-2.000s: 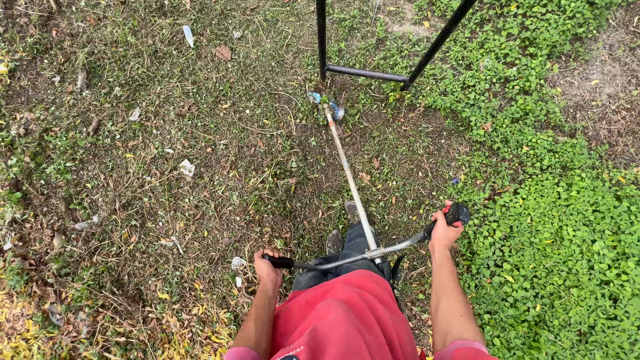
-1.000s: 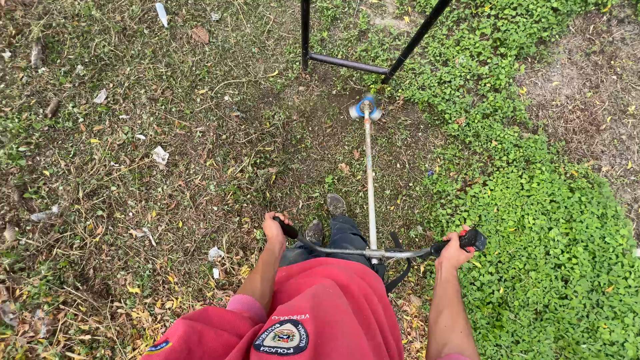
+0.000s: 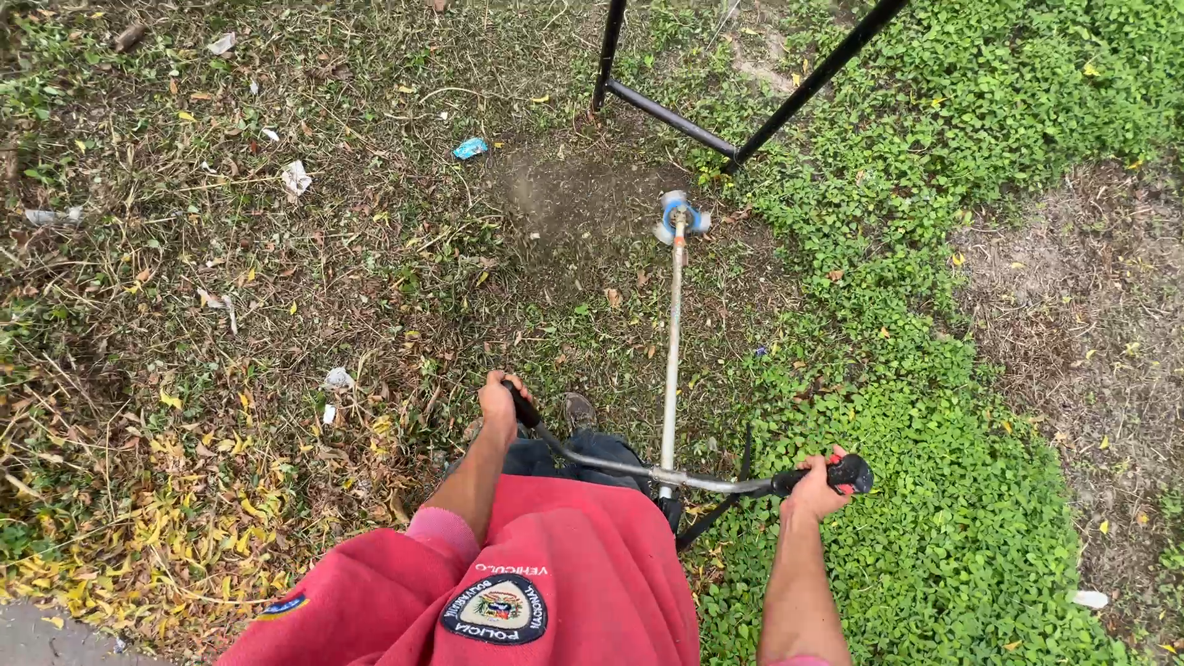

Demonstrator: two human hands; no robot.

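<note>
My left hand [image 3: 504, 403] is closed around the black left grip of a brush cutter's handlebar [image 3: 601, 462]. My right hand [image 3: 818, 487] holds the right grip, which has a black control housing with a red part. From the bar a pale metal shaft [image 3: 673, 351] runs forward over the ground to a blue and whitish cutting head [image 3: 680, 218], its edges blurred. The head is over bare soil, short of a black metal frame. A dark strap hangs near the shaft's lower end, and the machine's rear is hidden beside my body.
A black metal tube frame [image 3: 671, 117] stands ahead. Green ground cover [image 3: 925, 518] grows at the right, with dry grass beyond. A blue wrapper [image 3: 471, 148] and white scraps [image 3: 296, 178] lie at the left. Yellow leaves surround a paved corner [image 3: 65, 638] at lower left.
The cutting head has swung right from near the frame's left foot and is now below its right foot. Both hands keep their hold on the grips. The view has shifted somewhat.
</note>
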